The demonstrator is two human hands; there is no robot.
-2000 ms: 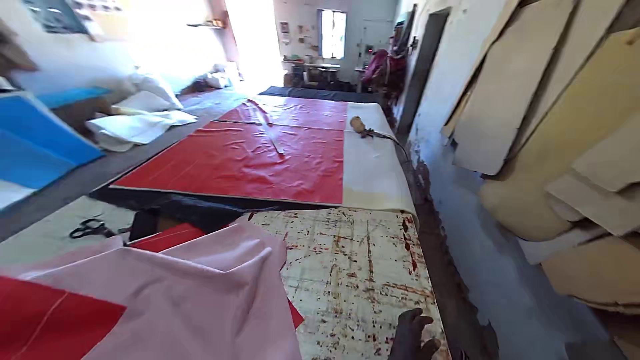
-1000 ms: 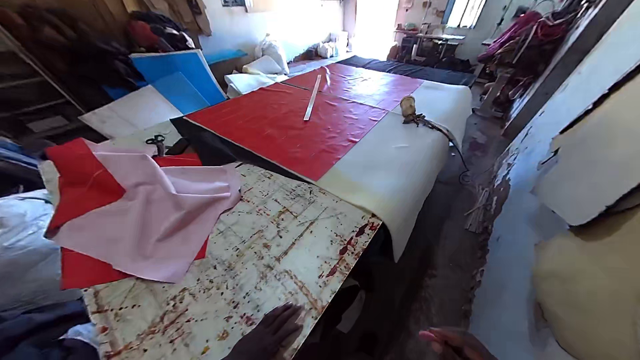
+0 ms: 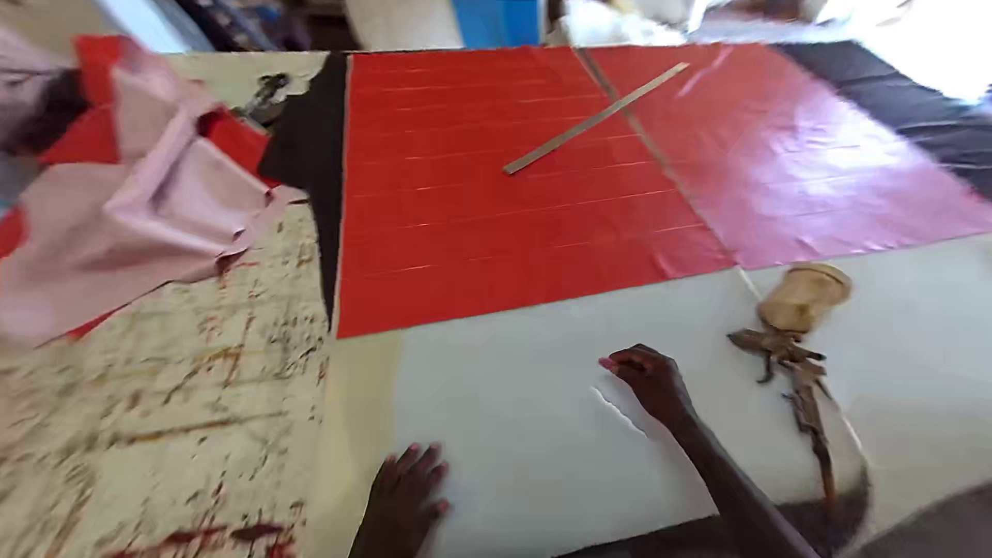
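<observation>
My right hand is closed around a small pink piece, its kind unclear, over the white sheet. Fingers apart, my left hand lies on the same sheet near its yellowish left edge and holds nothing. Beyond the white sheet lies a red sheet with faint straight lines. A flat ruler or strip rests slantwise across it and onto the shiny pinkish-red sheet. Right of my right hand, a spray gun with a tan cup lies on the white sheet.
A stained board surface is on the left, with crumpled pink and red material on it. Scissors lie behind that, beside black material. More black material is at the far right. A cord or hose trails from the spray gun.
The view has swung left and moved along the table. My left hand has gone from the stained board to the white sheet; my right hand is now over that sheet.
</observation>
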